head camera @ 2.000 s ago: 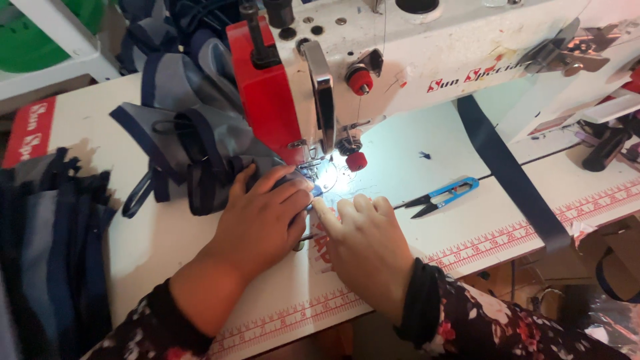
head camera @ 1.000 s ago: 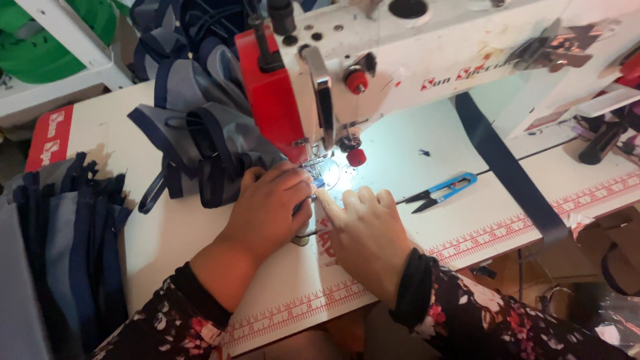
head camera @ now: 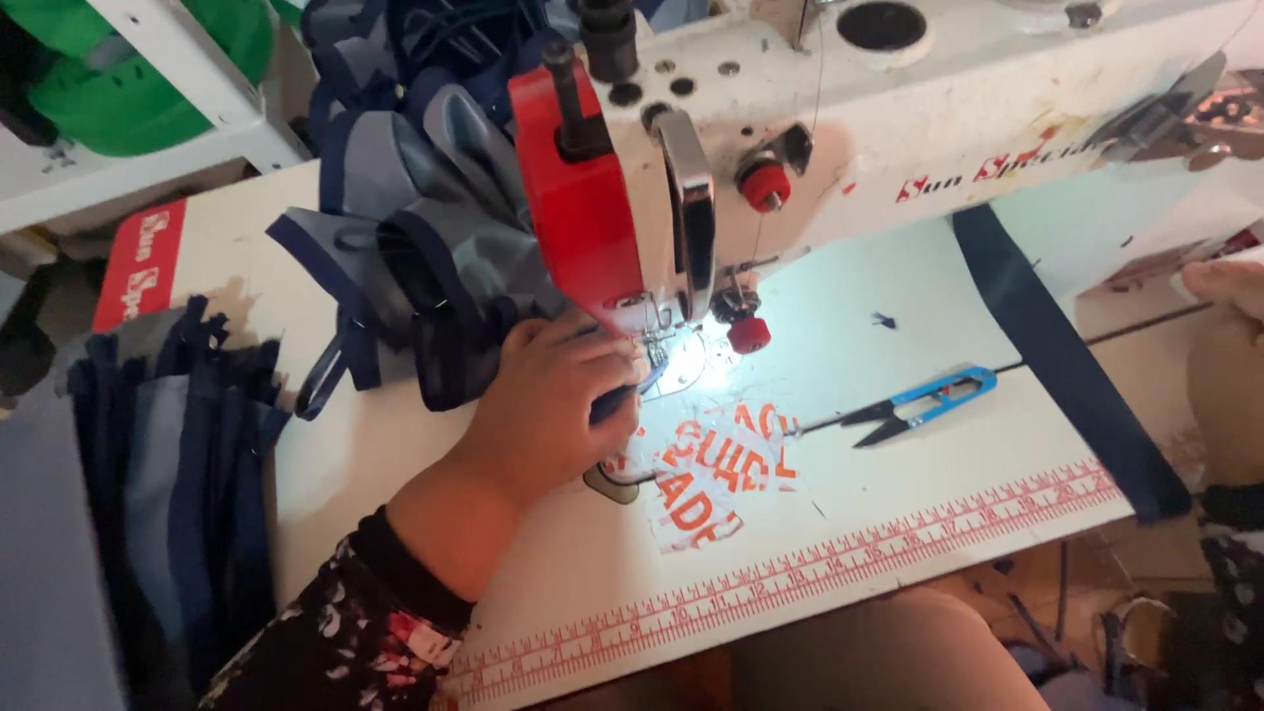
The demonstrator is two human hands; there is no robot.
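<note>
My left hand [head camera: 558, 395] lies at the needle area of a white and red sewing machine [head camera: 583, 197], its curled fingers on a piece of dark blue fabric [head camera: 614, 403] beside the presser foot. At the far right edge my right hand [head camera: 1224, 296] is only partly in view, raised over the machine's base side; its fingertips are cut off or blurred. Blue-handled thread snips [head camera: 923, 403] lie on the table right of the needle. Grey-blue fabric pieces with navy binding [head camera: 405, 237] are heaped behind and left of my left hand.
A stack of navy and grey strips [head camera: 188, 494] hangs at the table's left. One navy strap [head camera: 1066, 365] crosses the table on the right. A printed ruler [head camera: 790, 583] runs along the front edge. A green container [head camera: 148, 89] stands on a white shelf at the upper left.
My right hand has left the needle area and moved to the far right. My left hand stays by the presser foot. The view has shifted somewhat.
</note>
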